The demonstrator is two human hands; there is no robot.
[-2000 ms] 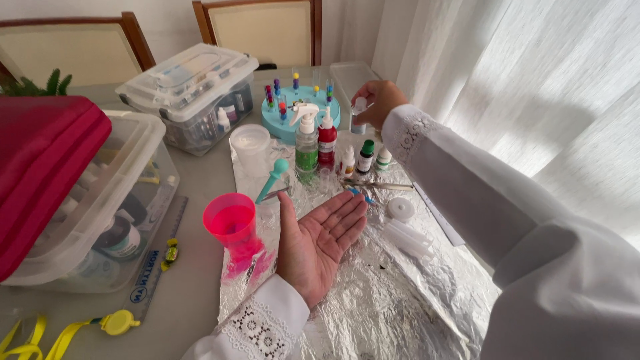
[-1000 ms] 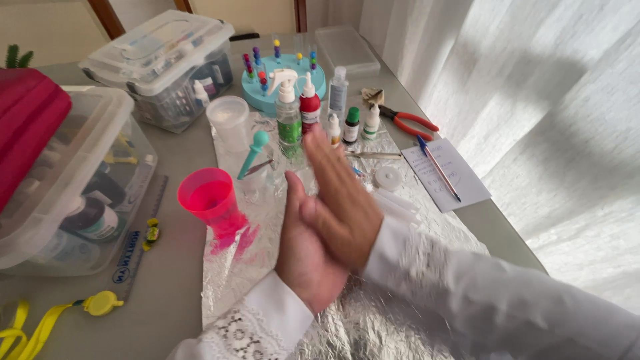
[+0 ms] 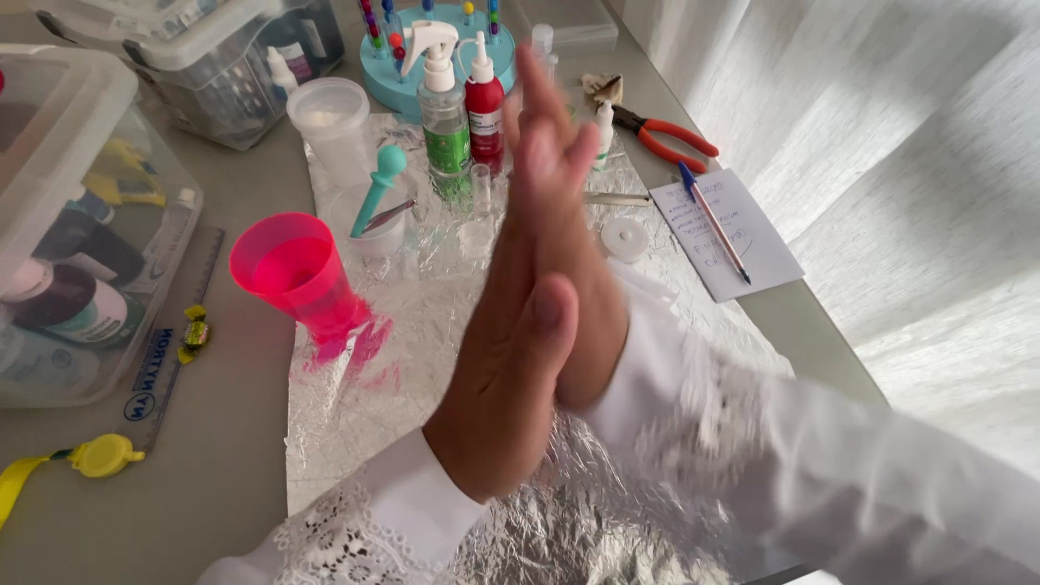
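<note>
My left hand [image 3: 504, 390] and my right hand [image 3: 581, 284] are pressed palm to palm above the aluminium foil [image 3: 382, 455], their fingertips blurred. Neither shows an object, though the space between the palms is hidden. To their left stands a pink plastic cup [image 3: 292, 268]. Beyond it, a small clear cup [image 3: 378, 223] holds a teal dropper [image 3: 375, 191] and metal tweezers [image 3: 390, 218]. Behind the hands are a spray bottle [image 3: 444, 122] with green liquid and a red squeeze bottle [image 3: 485, 114]. A white dropper bottle [image 3: 604, 134] and a round white lid [image 3: 625, 237] lie to the right.
Plastic bins [image 3: 106, 219] with bottles line the left, beside a ruler [image 3: 175, 325], wrapped candy [image 3: 194, 334] and a yellow badge reel [image 3: 106, 455]. A turquoise round stand [image 3: 390, 81] is at the back. Orange-handled pliers [image 3: 666, 138], paper [image 3: 731, 244] and a pen [image 3: 715, 223] lie right.
My right hand has come from a clear bottle at the back to my left hand, which was palm up. The palms now lie together, more upright than one second ago.
</note>
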